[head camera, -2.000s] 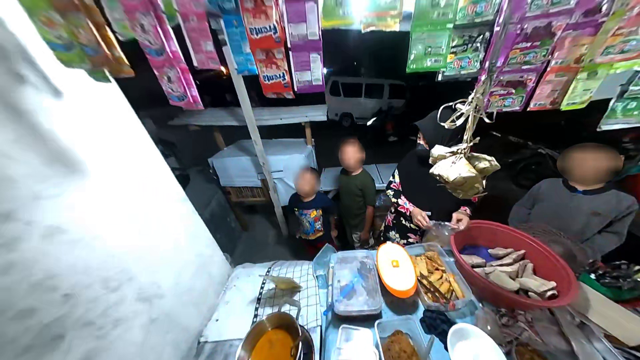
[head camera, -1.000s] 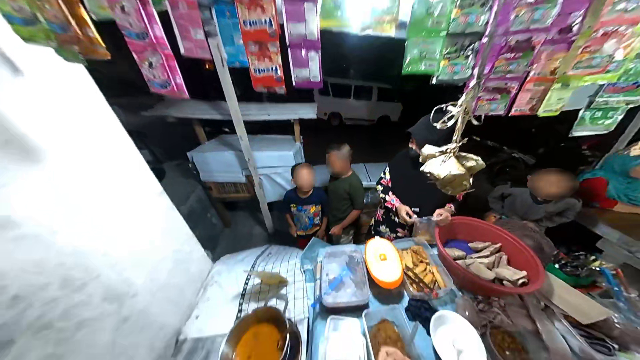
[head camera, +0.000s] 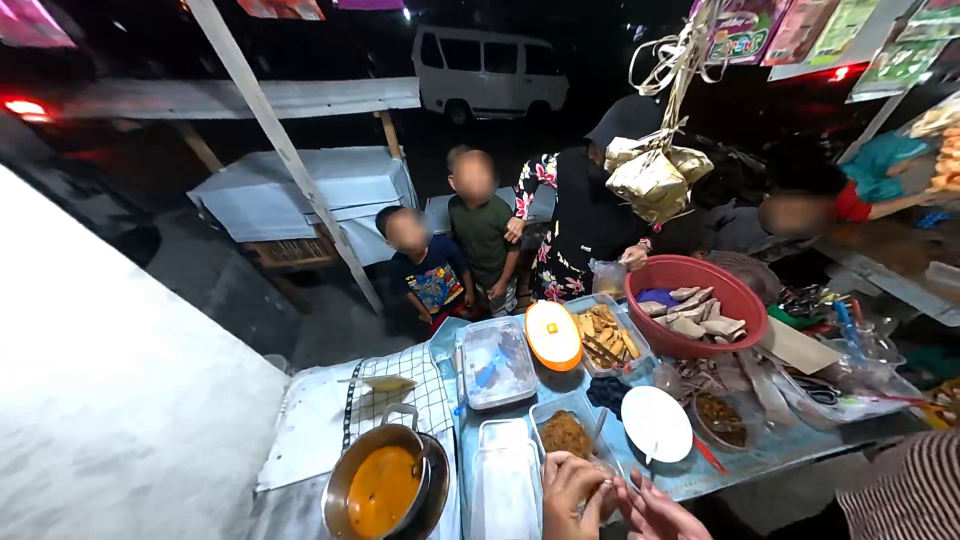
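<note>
Both hands are at the bottom of the head view, close together at the table's near edge. My left hand [head camera: 574, 495] has its fingertips closed on a small piece of clear plastic. My right hand [head camera: 656, 510] touches the same plastic from the right, its fingers partly spread; whether it grips is unclear. Just beyond them lies a clear container [head camera: 566, 431] of brown shredded food with a spoon. A white oval dish [head camera: 656, 424] with a spoon is to the right, and a container with a white lid [head camera: 506, 480] to the left. The plastic's contents are hidden.
A metal pot [head camera: 382, 484] of orange soup stands left. Farther back are a lidded tub [head camera: 499, 364], an orange-rimmed container [head camera: 553, 335], fried pieces [head camera: 606, 335] and a red basin [head camera: 694, 307] of wrapped food. Wrapped parcels [head camera: 656, 176] hang overhead. Several people stand beyond the table.
My hands have come into view at the bottom. The person in black beyond the table now has one hand on a child's arm. The view has tilted down.
</note>
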